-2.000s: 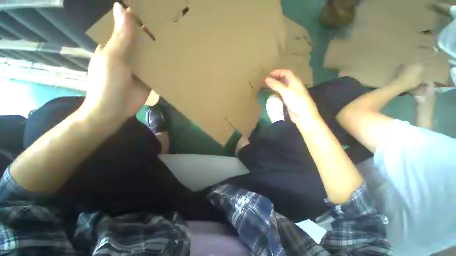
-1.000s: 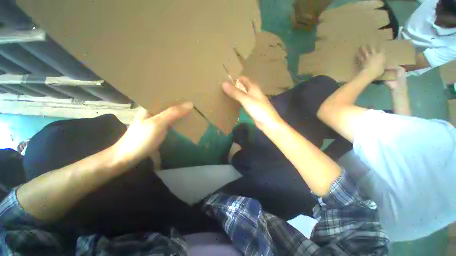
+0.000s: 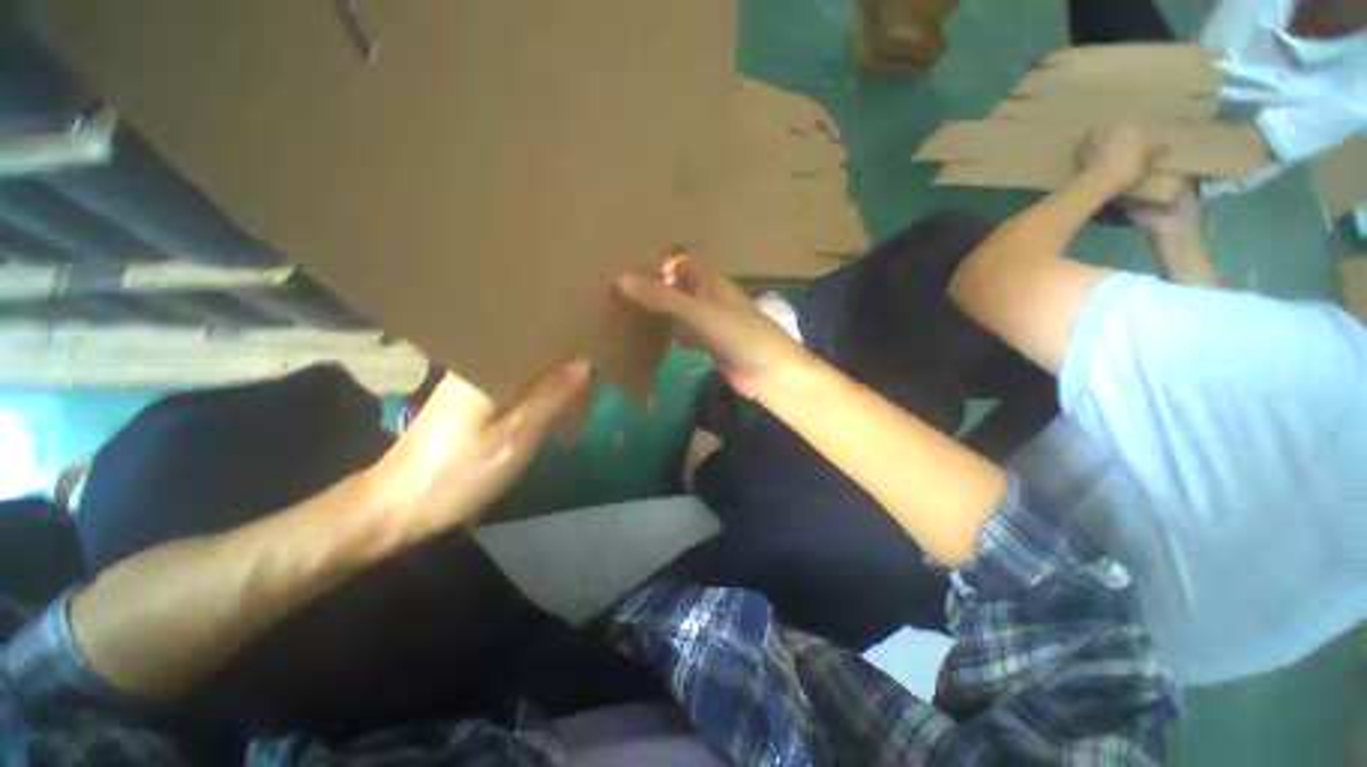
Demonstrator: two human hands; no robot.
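Observation:
A large flat brown cardboard box blank point(image 3: 450, 165) is held up over my lap, its near end pointing toward me and its far end cut off by the top of the picture. My left hand point(image 3: 480, 435) grips its near left edge, with the thumb on top and the fingers hidden beneath. My right hand point(image 3: 717, 318) holds the near right edge by a notched end flap, fingertips on the cardboard. Small tabs at the near end bend downward between my hands.
A stack of blanks point(image 3: 787, 188) with jagged edges lies on the green floor beyond my right hand. A person in a light shirt point(image 3: 1222, 435) at right handles another blank point(image 3: 1094, 113). Pallet goods in dark grey point(image 3: 150, 225) stand at left.
My hands have moved from farther apart to near each other at the blank's near end. The blank has shifted left, and its near-end tabs now bend down. The neighbour's blank has been lifted and moved.

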